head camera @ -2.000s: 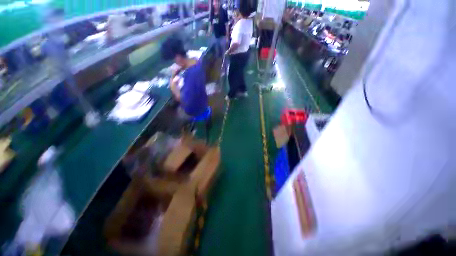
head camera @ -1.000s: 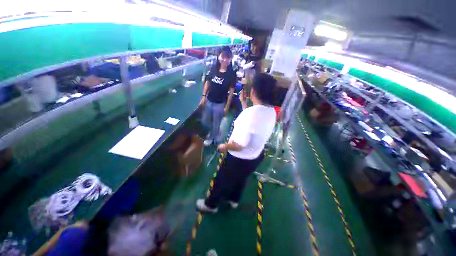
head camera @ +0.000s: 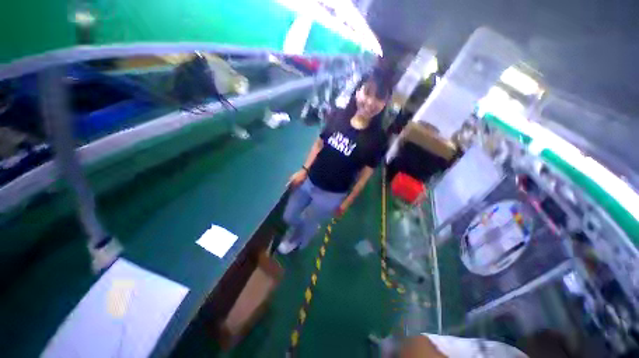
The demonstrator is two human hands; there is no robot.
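Note:
No hand of mine can be made out. Nearest in front of me on the left, a large white sheet (head camera: pixel 115 311) lies on the long green-topped bench (head camera: pixel 189 203), with a paler yellowish patch on it. A smaller white sheet (head camera: pixel 218 240) lies farther along, near the bench's edge. The picture is blurred, so any print cannot be read.
A person in a black T-shirt (head camera: pixel 341 157) stands beside the bench, one hand at its edge. A cardboard box (head camera: pixel 252 297) is on the floor below. A red bin (head camera: pixel 408 189) and a board (head camera: pixel 496 238) stand right. Part of another person (head camera: pixel 466 346) shows at the bottom.
The view has moved forward along the aisle and tilted. The person in black appears nearer. The person in white has shifted to the bottom edge, mostly out of view. The coiled cables are out of view.

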